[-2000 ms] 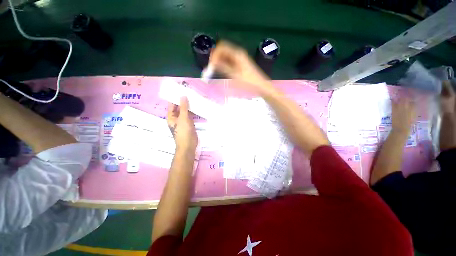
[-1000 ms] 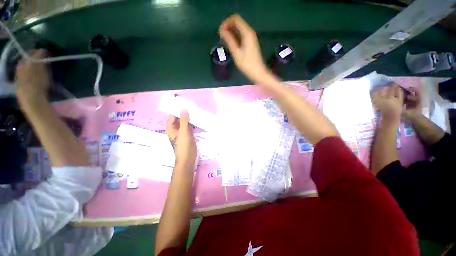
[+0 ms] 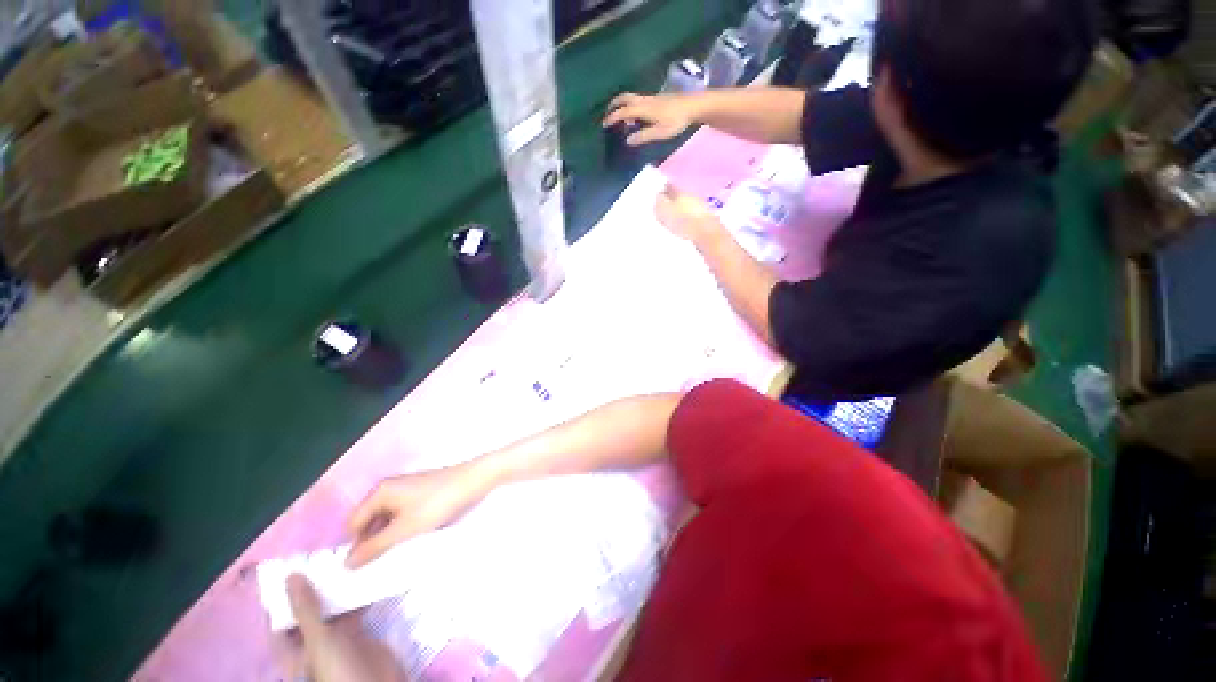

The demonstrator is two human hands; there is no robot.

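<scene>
The white label strip [image 3: 350, 586] is at the lower left, above the pink bench. My left hand [image 3: 334, 646], partly cut off by the bottom edge, holds it with the thumb on top. My right hand [image 3: 407, 513] has its fingertips pinched at the strip's upper edge; no separate sticker can be made out. Overexposed white label sheets [image 3: 534, 573] lie right of my hands. Two black cylinders, a nearer one [image 3: 358, 353] and a farther one [image 3: 476, 263], stand on the green conveyor with white stickers on top.
A grey metal post [image 3: 523, 147] rises beside the bench. A neighbouring person in black [image 3: 920, 267] sits at right, one hand at a dark cylinder [image 3: 620, 131]. Clear-wrapped items [image 3: 727, 60] stand beyond. Cardboard boxes are at upper left [image 3: 120, 173] and lower right [image 3: 1027, 466].
The view has swung right. My right hand has come back from above the conveyor to the strip in my left hand. The neighbour's one hand has reached to the conveyor.
</scene>
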